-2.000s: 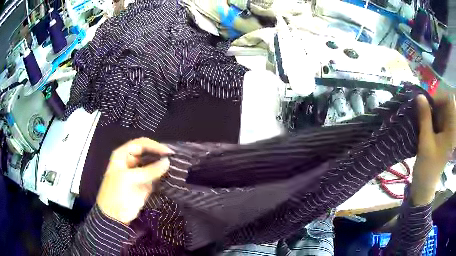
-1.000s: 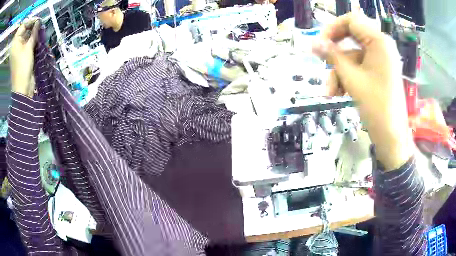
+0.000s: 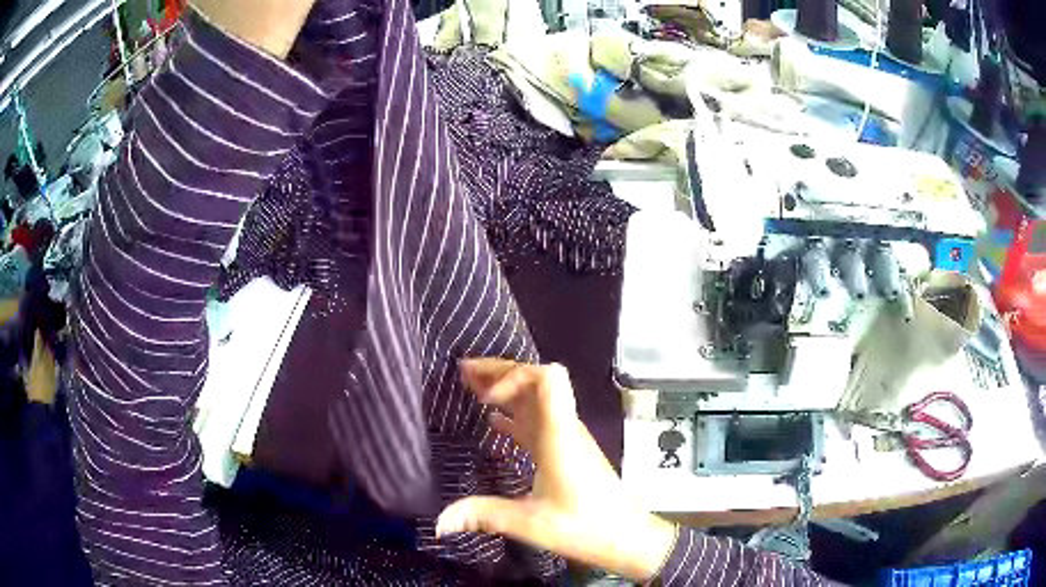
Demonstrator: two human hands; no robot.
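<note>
A long striped dark purple knit piece hangs down from the top edge in front of me, its lower end blurred. My left hand is cut off by the top edge beside the cloth; only its wrist part shows and its fingers are hidden. My right hand is open, thumb and fingers apart, at the lower right side of the hanging cloth. Whether it touches the cloth is unclear. The white overlock machine stands to the right.
A crumpled striped garment pile lies behind the hanging piece. Red-handled scissors and a beige pouch are at the machine's right front. A blue basket is at lower right, a red bag at the right edge. Another person's hand shows at far left.
My left arm has moved from the far left toward the centre and up, with the striped piece hanging beside it. My right hand has come down from the upper right to the cloth's lower part.
</note>
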